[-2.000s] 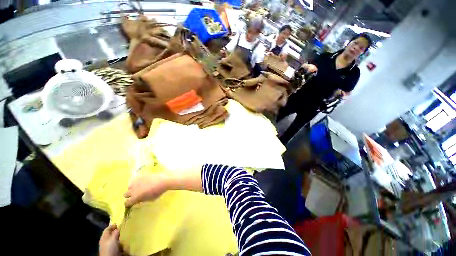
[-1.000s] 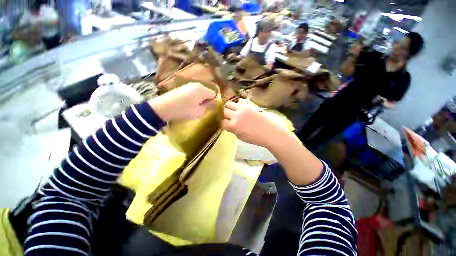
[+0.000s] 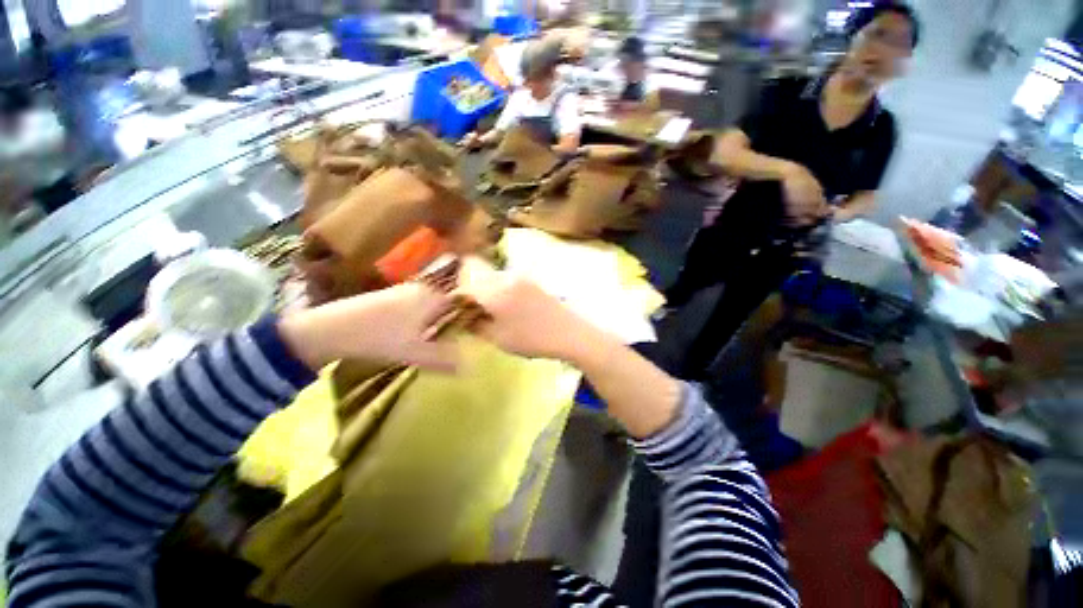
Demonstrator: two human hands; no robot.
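My left hand (image 3: 398, 323) and my right hand (image 3: 505, 311) are close together, blurred, at the top edge of the yellow panels (image 3: 439, 445). Both hold the gathered upper edge, just in front of the brown bags. The panels hang down from the hands towards my body, shaded olive, with brownish folds on the left side. More yellow sheets (image 3: 582, 279), washed out to near white, lie behind my right hand. The fingertips are too blurred to tell the exact grip.
Brown bags (image 3: 368, 220) with an orange patch (image 3: 411, 254) are heaped ahead. A white fan (image 3: 211, 295) stands on the left. A blue crate (image 3: 455, 100) is behind. A person in black (image 3: 819, 149) stands at the right. Red (image 3: 831, 523) and brown material lies at the lower right.
Both hands have moved down and left with the panel edge. The panels, earlier lying lower and then raised as folded layers, now hang spread out. The person at the right shows clearly, arms in front.
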